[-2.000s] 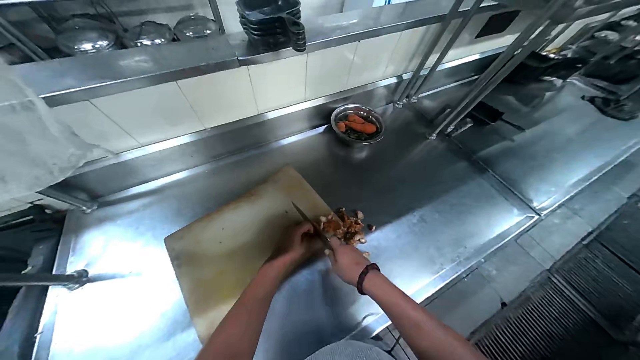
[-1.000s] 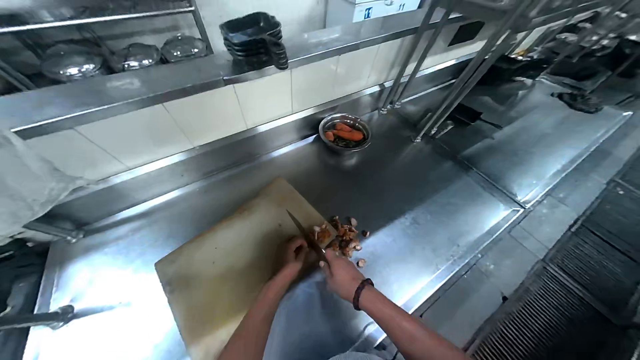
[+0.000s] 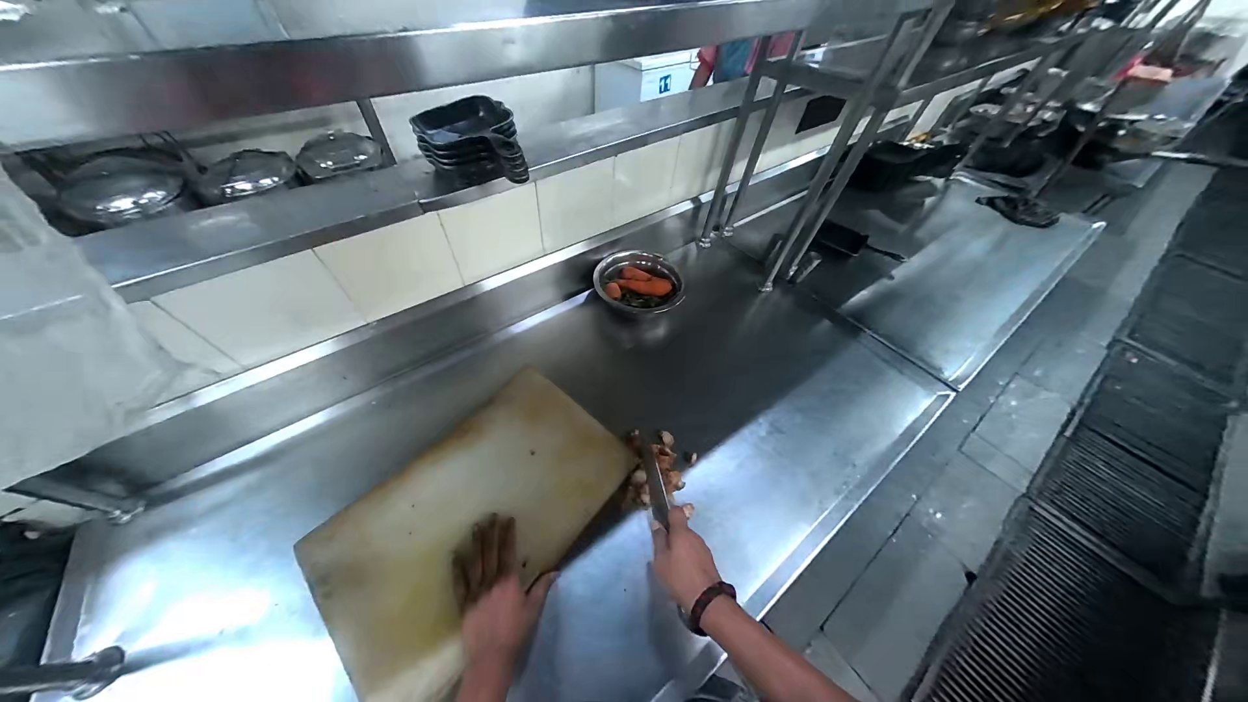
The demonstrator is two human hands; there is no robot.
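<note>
My left hand lies spread over the cutting board, its fingers apart and holding nothing. In my right hand is a knife, gripped by the handle off the board's right edge, with its blade over the chopped brown food pieces. These pieces lie on the steel counter beside the board's right corner. Behind them, near the back wall, stands a round steel bowl with carrots and some dark green matter in it.
A stack of black dishes and several lidded pots stand on the ledge behind. Metal posts rise from the counter's back right. A pipe juts in at lower left. A person is partly visible beyond the ledge.
My left hand has moved away from the knife and the board's right corner and now lies flat, lower on the board. The food pieces at the corner are now all off the board.
</note>
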